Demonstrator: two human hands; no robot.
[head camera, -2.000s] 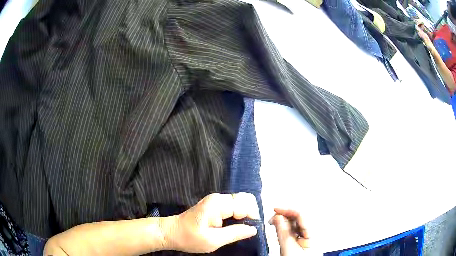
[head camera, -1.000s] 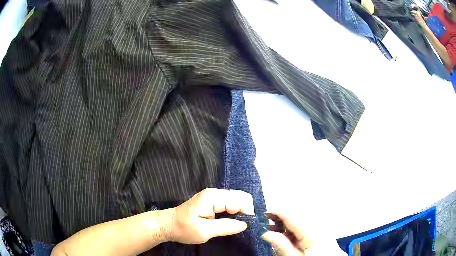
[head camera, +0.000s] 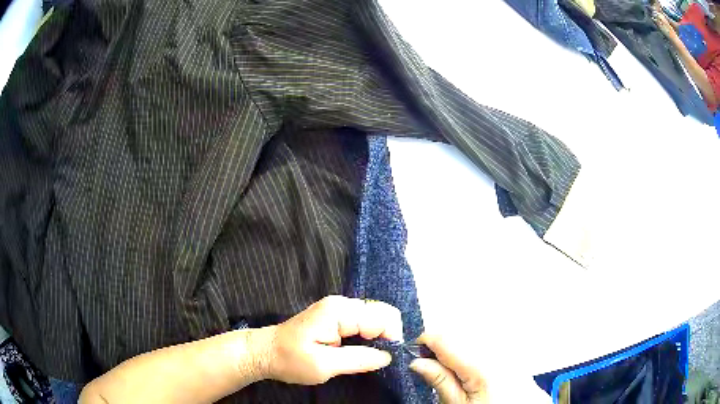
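Note:
A dark jacket (head camera: 134, 158), lining side out with thin pale stripes, covers the left and middle of the view. A blue denim facing (head camera: 383, 237) runs down its right edge. My left hand (head camera: 331, 343) pinches the denim edge between thumb and fingers near the bottom. My right hand (head camera: 450, 367) is at the same edge, its fingertips close to my left fingertips around a small dark, pointed thing, perhaps snips; its shape is partly hidden. The striped sleeve (head camera: 505, 150) stretches right, with a small dark-blue cuff piece (head camera: 505, 202) showing.
The white table (head camera: 631, 205) lies under the jacket. A blue crate (head camera: 685, 355) with dark cloth stands at the bottom right. Denim garments (head camera: 564, 31) lie at the top right. A person in red (head camera: 701, 39) is at the top right edge, one arm over dark cloth.
My right hand has moved left from beside the denim edge onto it, and its fingers have closed together. My left hand still pinches the edge. The view has shifted slightly.

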